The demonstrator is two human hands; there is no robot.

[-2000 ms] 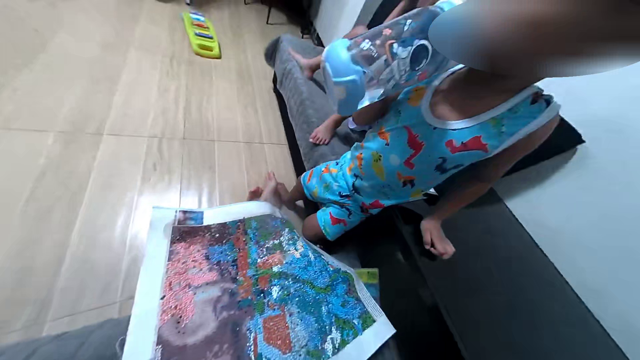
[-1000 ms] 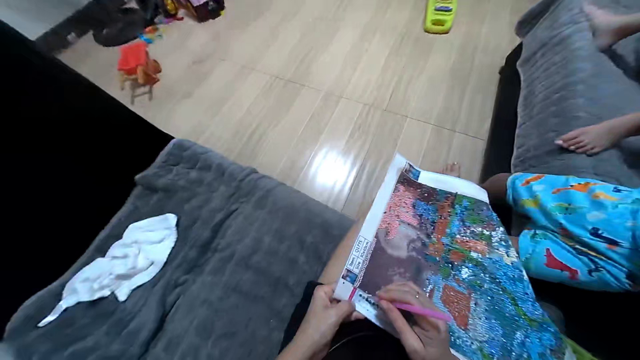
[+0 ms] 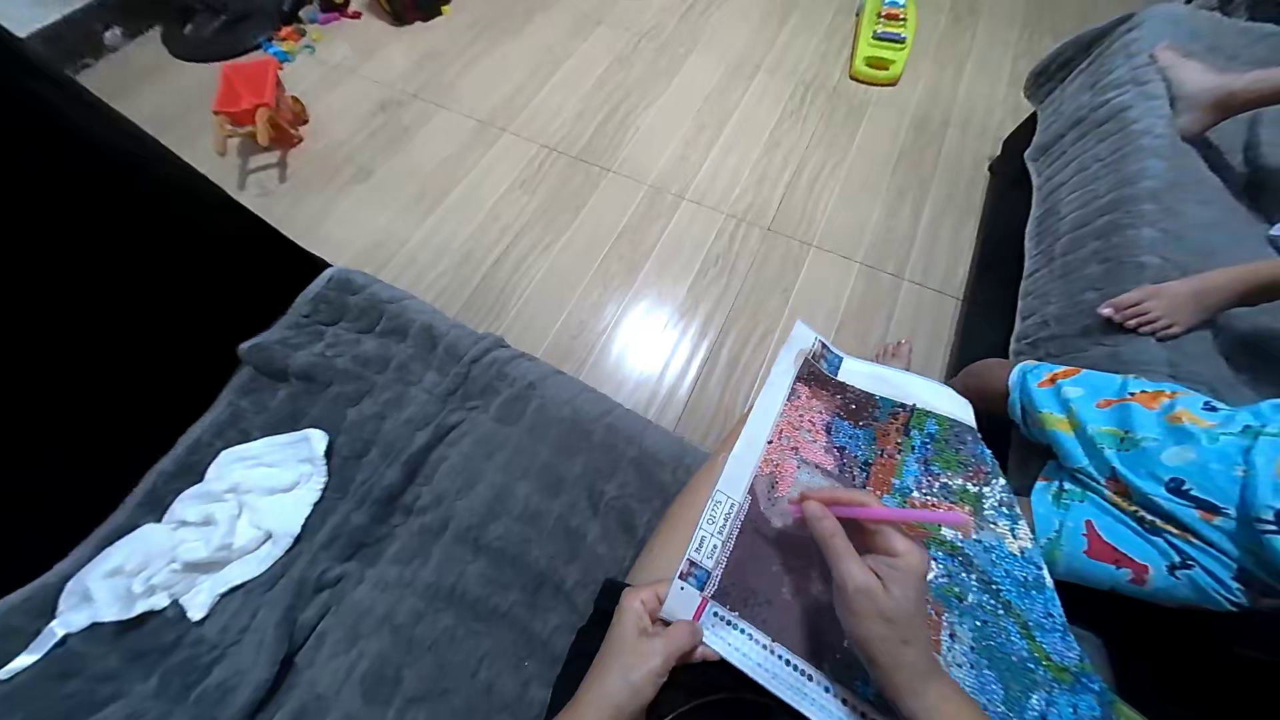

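A partly beaded diamond painting canvas (image 3: 900, 480) with a white printed border lies tilted over my lap. My left hand (image 3: 645, 645) pinches its lower left corner between thumb and fingers. My right hand (image 3: 880, 590) is over the middle of the canvas, its fingers closed on a pink applicator pen (image 3: 890, 514). The pen's tip is at a pale grey patch below the pink beads; whether it touches the surface cannot be told. Blue, green and orange beads cover the right side of the canvas, and the lower left part is dark mauve.
A grey blanket (image 3: 440, 500) with a crumpled white cloth (image 3: 210, 525) lies at my left. Close on the right sits a child in blue patterned shorts (image 3: 1150, 490); another person's bare feet rest on a grey-covered sofa (image 3: 1090, 200). A toy xylophone (image 3: 882, 45) and a small red-topped toy (image 3: 250, 95) stand on the floor.
The view has swung left since the oldest frame. Over the last second, my right hand with the pen has moved from the canvas's lower left edge up toward its middle.
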